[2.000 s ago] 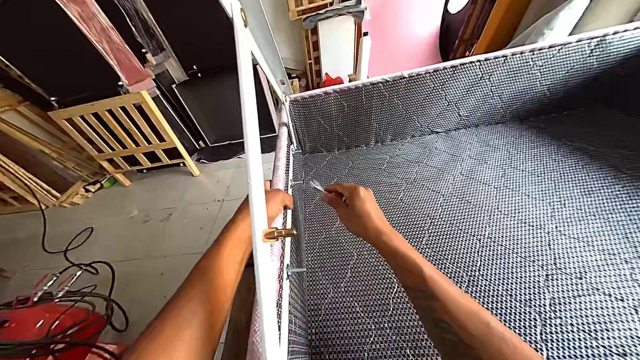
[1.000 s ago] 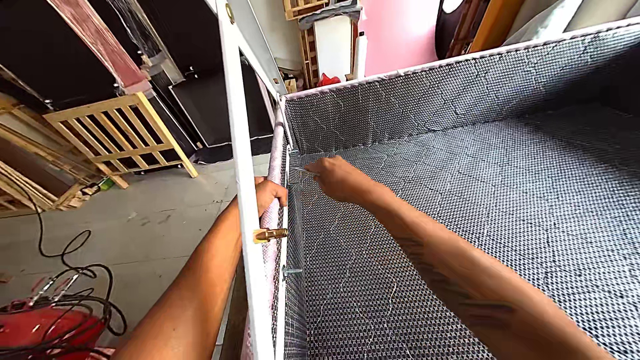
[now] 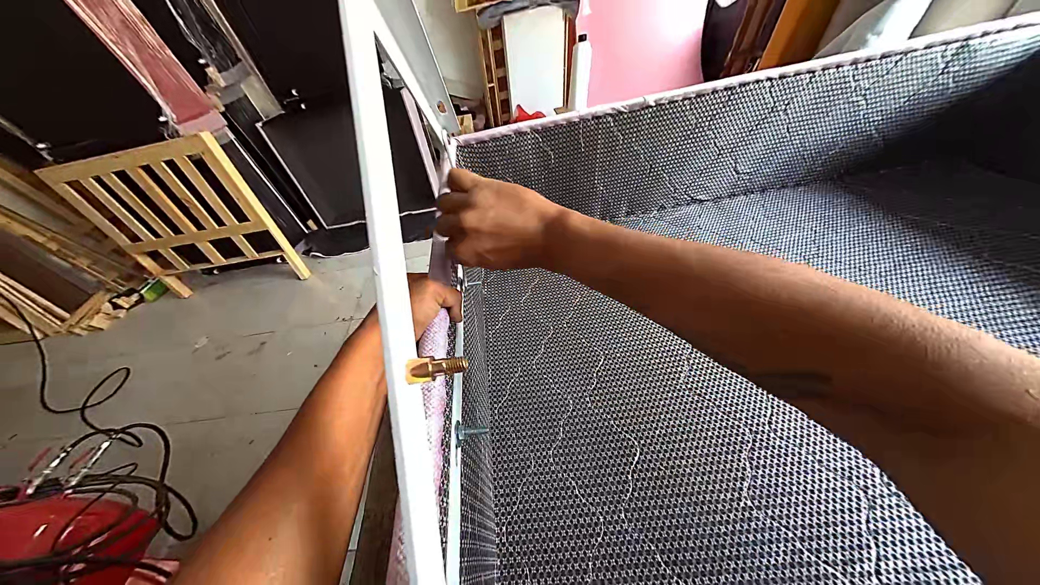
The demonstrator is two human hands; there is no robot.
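A large box-like frame lined with grey patterned fabric (image 3: 617, 439) fills the right side. Along its left edge runs a white metal frame (image 3: 394, 325), tilted upright, with a brass-coloured threaded bolt (image 3: 439, 368) sticking out of it. My left hand (image 3: 435, 305) reaches behind the white bar and grips the pink fabric-covered edge (image 3: 436, 398). Just above it, my right hand (image 3: 491, 219) is closed at the same edge near the far corner; whatever its fingers hold is hidden. Below both hands, a second metal bolt (image 3: 473, 431) pokes through the box's side.
A slatted wooden frame (image 3: 175, 203) leans against dark panels (image 3: 325, 154) at the left. Black hoses (image 3: 154, 439) lie over the grey floor beside a red machine (image 3: 73, 528). A pink sheet (image 3: 646, 49) stands behind the box.
My right hand has moved left from over the lined interior to the box's edge. The thin pale item at its fingertips earlier is now out of sight. My left hand stays at the edge.
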